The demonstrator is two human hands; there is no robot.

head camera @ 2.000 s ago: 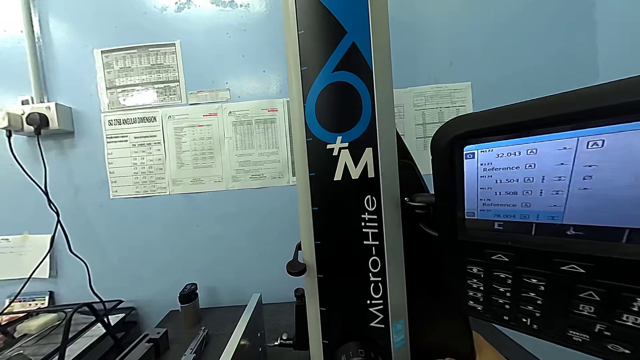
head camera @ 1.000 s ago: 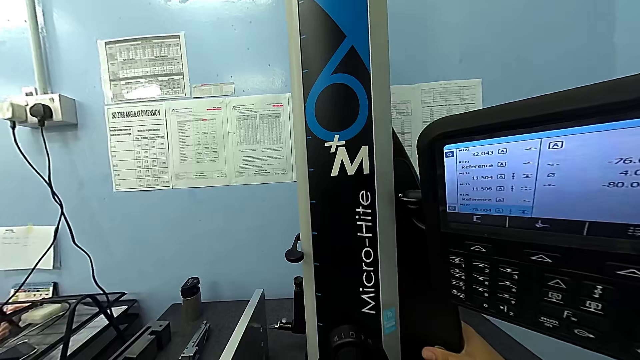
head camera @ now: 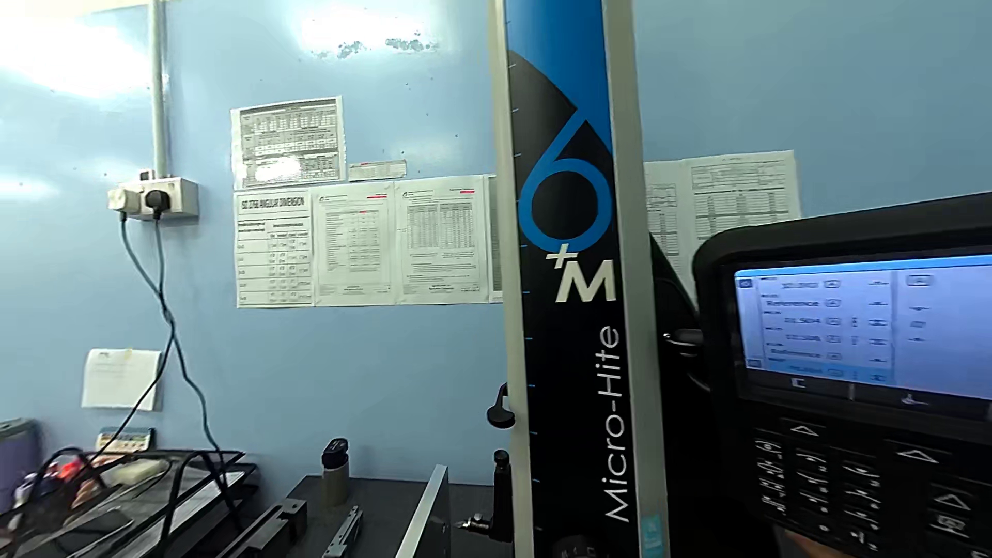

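Observation:
A tall Micro-Hite height gauge column (head camera: 570, 349) stands upright in the middle, with a black probe holder (head camera: 501, 496) low on its left side. A small probe tip (head camera: 474, 525) points left from the holder, towards an upright metal plate (head camera: 427, 515). To the right of the column is its control panel (head camera: 852, 411) with a lit screen (head camera: 837, 325) and keys. Just a sliver of my right hand (head camera: 810, 545) shows below the panel at the bottom edge; its fingers and anything it touches are hidden. My left hand is out of view.
On the dark table are a small capped bottle (head camera: 335, 477), a dark metal block (head camera: 271, 531) and a slim metal part (head camera: 343, 535). Black wire trays (head camera: 174, 496) holding papers stand at left. Cables hang from a wall socket (head camera: 182, 198). Printed charts (head camera: 353, 244) cover part of the wall.
Less of my right hand shows beneath the panel than one second ago. The larger figures on the right of the screen, seen one second ago, are gone.

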